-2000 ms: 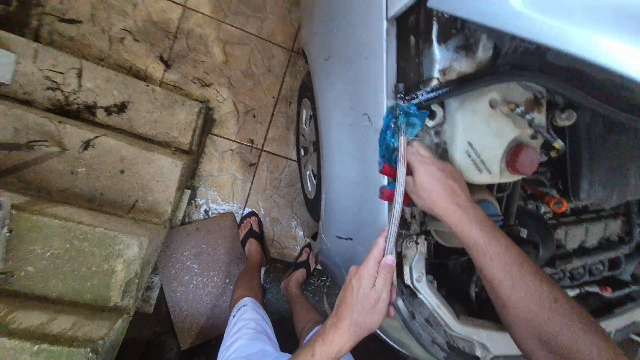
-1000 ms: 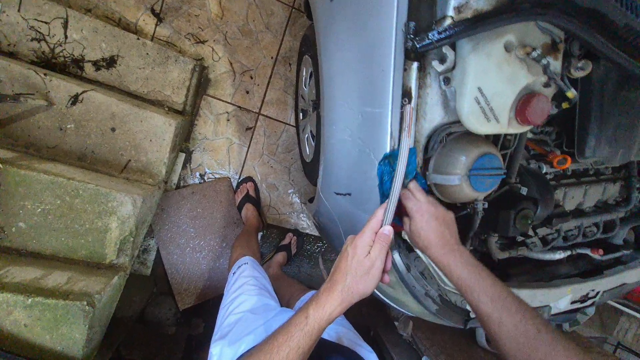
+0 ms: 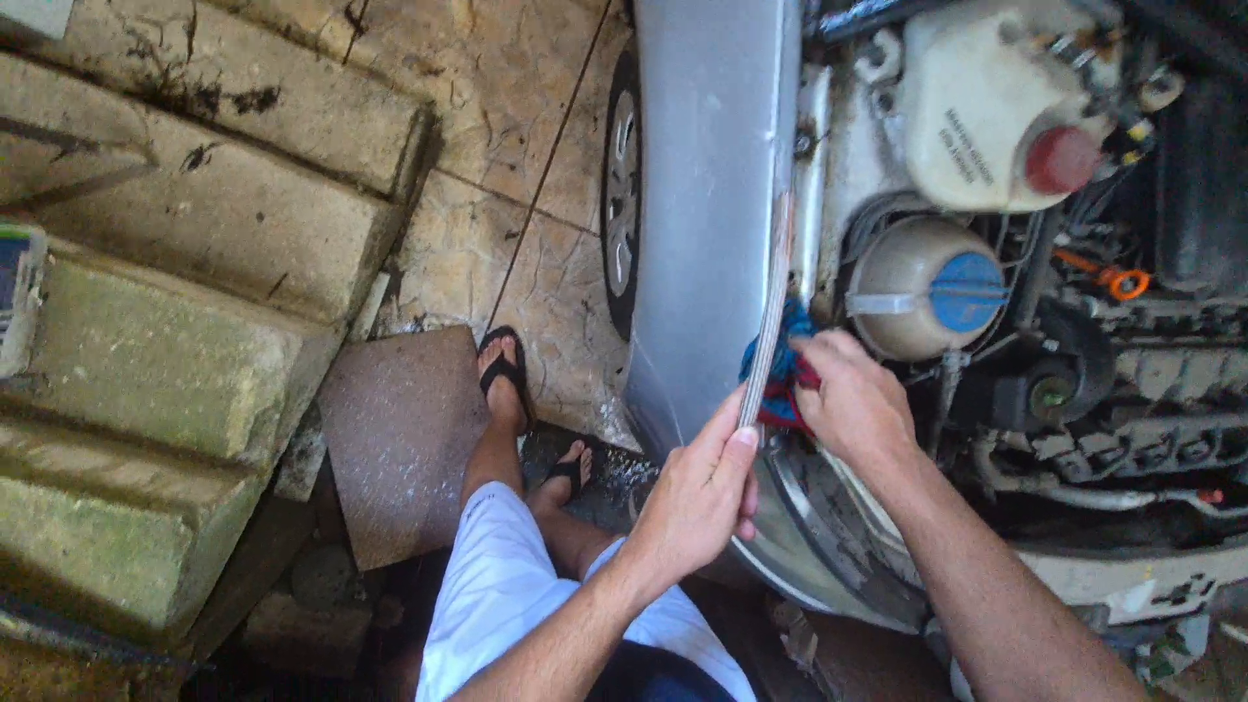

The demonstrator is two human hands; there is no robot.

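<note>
My left hand (image 3: 704,487) is closed around the lower end of a ribbed, hose-like grey strip (image 3: 770,331), whose upper end rests along the inner edge of the silver car fender (image 3: 707,195). Pressed between my right hand's (image 3: 853,395) fingers is a blue and red cloth (image 3: 785,361), held just beside the strip at the fender's inner edge, above the headlight (image 3: 829,526). Part of the cloth is hidden behind the strip and my fingers. Right of my right hand sits a round coolant reservoir with a blue cap (image 3: 965,292).
A white fluid reservoir (image 3: 955,117) with a red cap (image 3: 1063,159) stands in the open engine bay. An orange dipstick handle (image 3: 1128,284) is near the engine. Concrete steps (image 3: 195,331) rise at left. A loose tile (image 3: 405,439) lies beside my feet, and the front wheel (image 3: 621,185) is beyond.
My right hand and the cloth have moved down along the fender's inner edge, from beside the white reservoir to near the headlight. My left hand keeps hold of the strip.
</note>
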